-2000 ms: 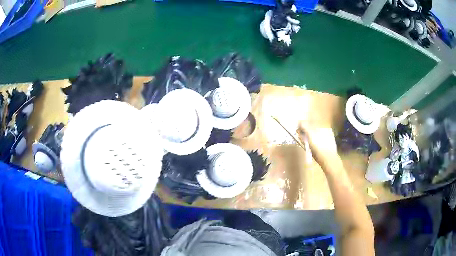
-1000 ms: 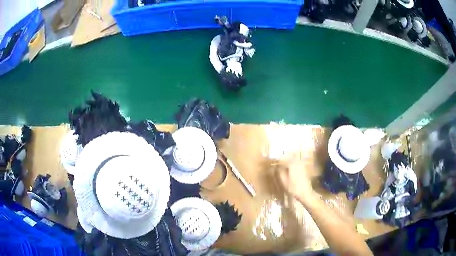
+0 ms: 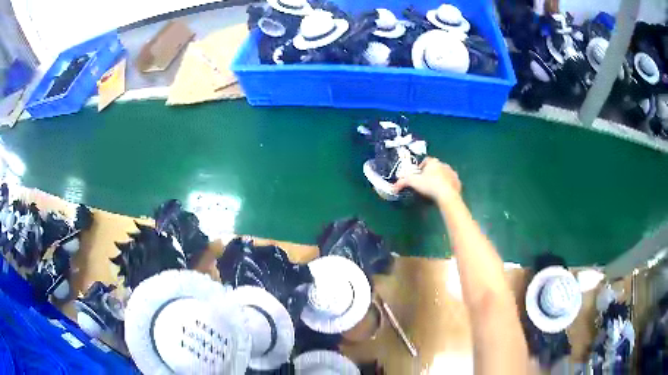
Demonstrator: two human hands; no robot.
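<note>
A black-and-white figure point(image 3: 395, 150) lies on the green belt, its white hat brim toward the bench. My right hand point(image 3: 438, 180) reaches over the belt from the lower right, with its fingers closed on the figure's near end. My left hand is not in view. Several figures with white hats lie on the tan bench at the lower left; the nearest hat point(image 3: 187, 329) is large and cut off by the lower edge. A thin stick point(image 3: 395, 326) lies on the bench beside a round ring mark.
A blue crate point(image 3: 373, 88) full of hatted figures stands beyond the belt point(image 3: 293, 161). Cardboard pieces point(image 3: 209, 62) and a smaller blue crate point(image 3: 73, 77) are at the far left. Another hatted figure point(image 3: 554, 299) lies at the bench's right. A grey post point(image 3: 611, 62) rises at the upper right.
My right hand has moved from over the bench out to the belt and taken hold of the figure there. The view has tilted up, showing more of the crate beyond the belt.
</note>
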